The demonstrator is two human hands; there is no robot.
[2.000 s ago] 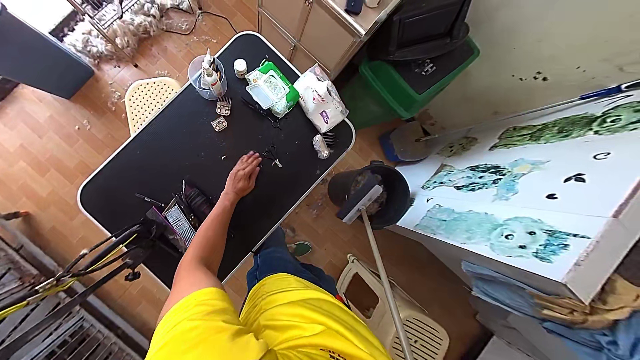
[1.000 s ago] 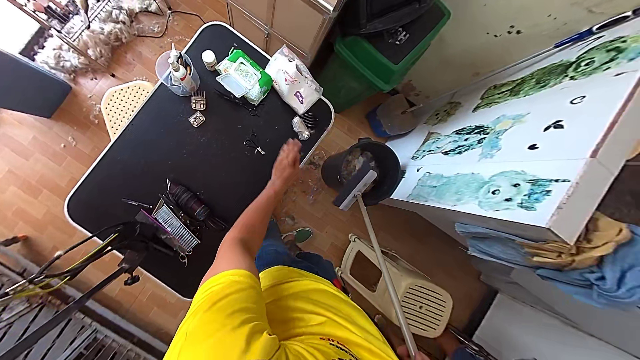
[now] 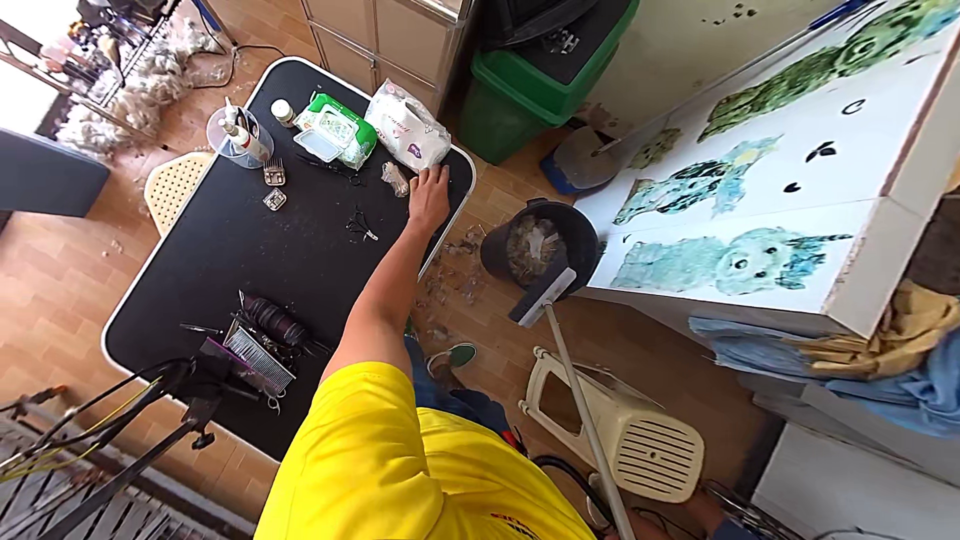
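My left hand is palm down at the right end of the black grooming table, its fingertips at the lower edge of a white plastic pack. Beside it lies a small clear-wrapped item. Scissors lie lower left, and a green wipes pack lies farther left. At the bottom edge, some skin, possibly my right hand, shows beside the long handle of a broom or squeegee; its grip is hidden. Clipper blades, a metal comb and a round brush are on the table.
A black bucket holding hair stands right of the table. A cream plastic stool lies on the floor below it. A green bin is at the top, a painted white panel at the right. Hair clumps lie on the floor.
My left hand has moved from the middle of the table, near the scissors, to the right end by the white pack.
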